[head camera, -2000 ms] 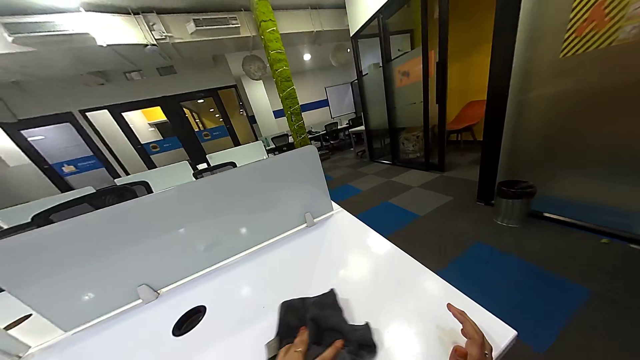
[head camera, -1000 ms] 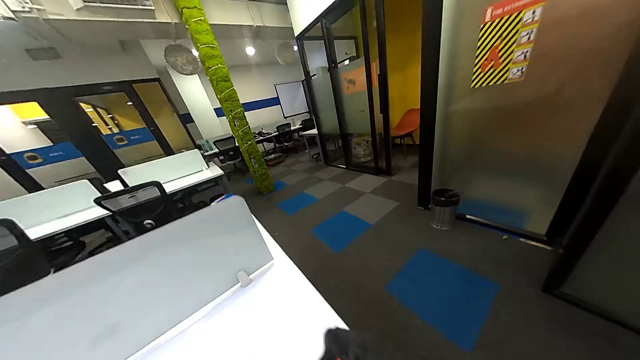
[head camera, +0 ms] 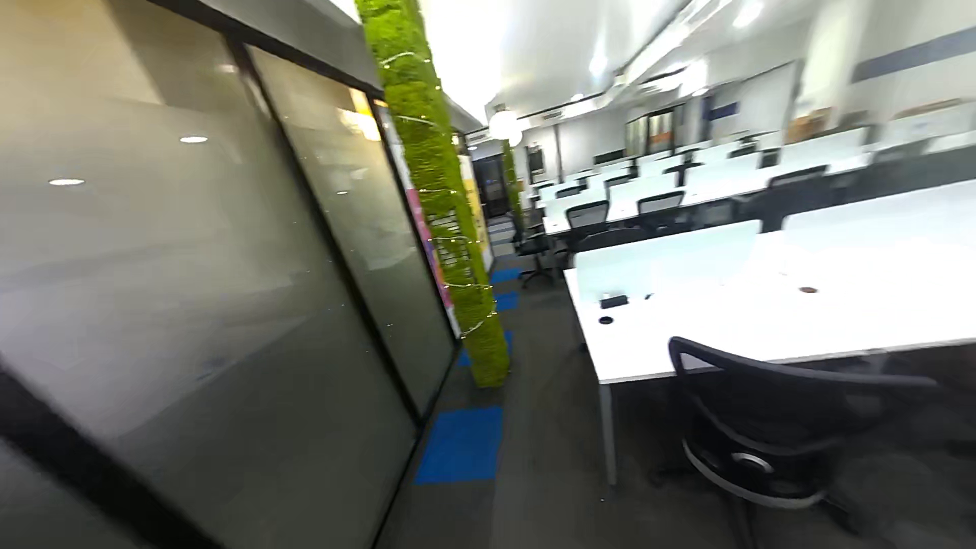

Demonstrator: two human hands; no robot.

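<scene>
Neither my left hand nor my right hand shows in the head view now, and the dark cloth is out of sight too. On the right stands a white desk point(head camera: 724, 328) with a frosted divider panel point(head camera: 671, 259) along its far side. A small black object point(head camera: 614, 302) lies on it near the divider, beside a round black cable grommet point(head camera: 605, 320). A black mesh office chair point(head camera: 778, 412) is at the desk's near edge.
A frosted glass partition point(head camera: 191, 267) with dark frames runs along the left. A green moss-covered column point(head camera: 450, 213) wrapped in string lights stands beside it. Between column and desk lies a grey carpet aisle point(head camera: 541, 381) with blue tiles point(head camera: 461, 444). Further desks and chairs fill the back.
The view has swung far round to another part of the office. Two seconds ago a hand pressed a dark cloth on a white desk, with another hand nearby; both hands and cloth have left view.
</scene>
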